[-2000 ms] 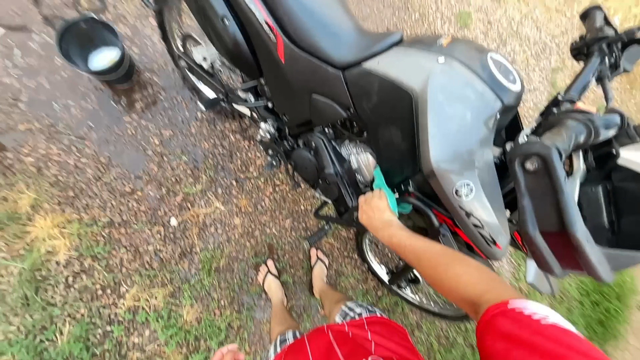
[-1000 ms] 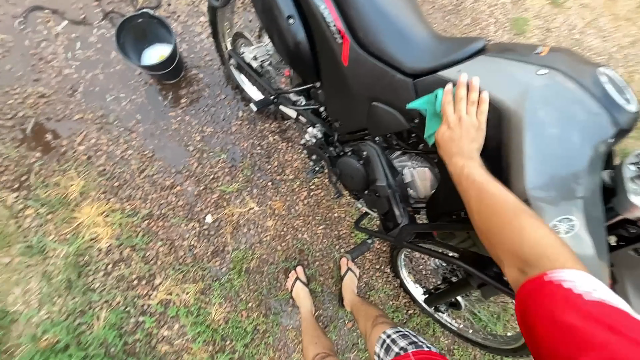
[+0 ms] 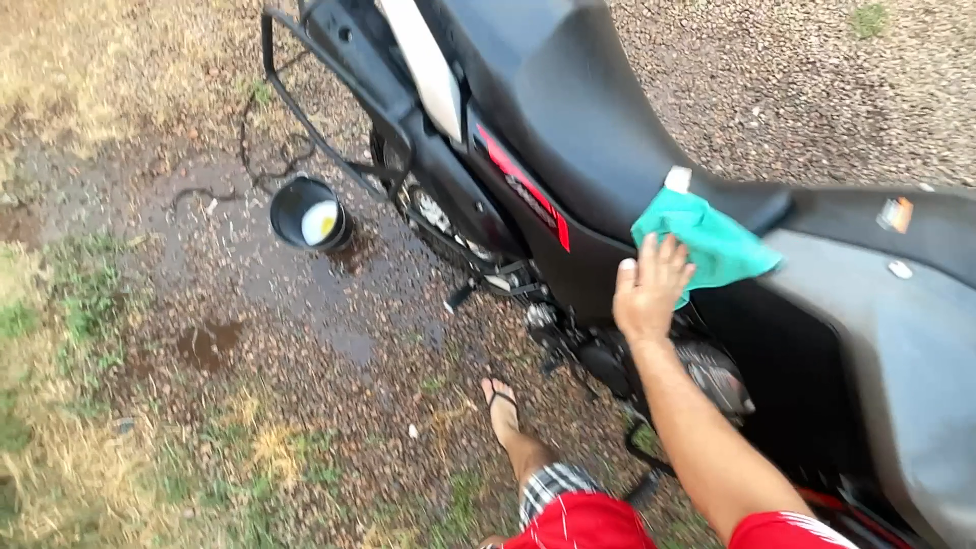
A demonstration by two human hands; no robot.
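A motorcycle fills the right half of the view, with its black seat (image 3: 587, 114), a black side panel with a red decal (image 3: 526, 187) and a grey tank cover (image 3: 907, 343). My right hand (image 3: 654, 293) reaches up from the lower right with its fingers on a green cloth (image 3: 705, 240). The cloth is spread over the front part of the seat and the upper edge of the side panel, and a small white tag shows at its top corner. My left hand is not in view.
A black bucket (image 3: 311, 213) with white suds and something yellow inside stands on wet gravel at the left. A dark hose or cable (image 3: 244, 145) lies behind it. The rear rack's black bar (image 3: 305, 114) juts out leftward. My sandalled foot (image 3: 502, 408) is on the gravel.
My right hand and the cloth have moved from low by the engine up to the side panel, then onto the seat's front. The view has shifted toward the motorcycle's rear.
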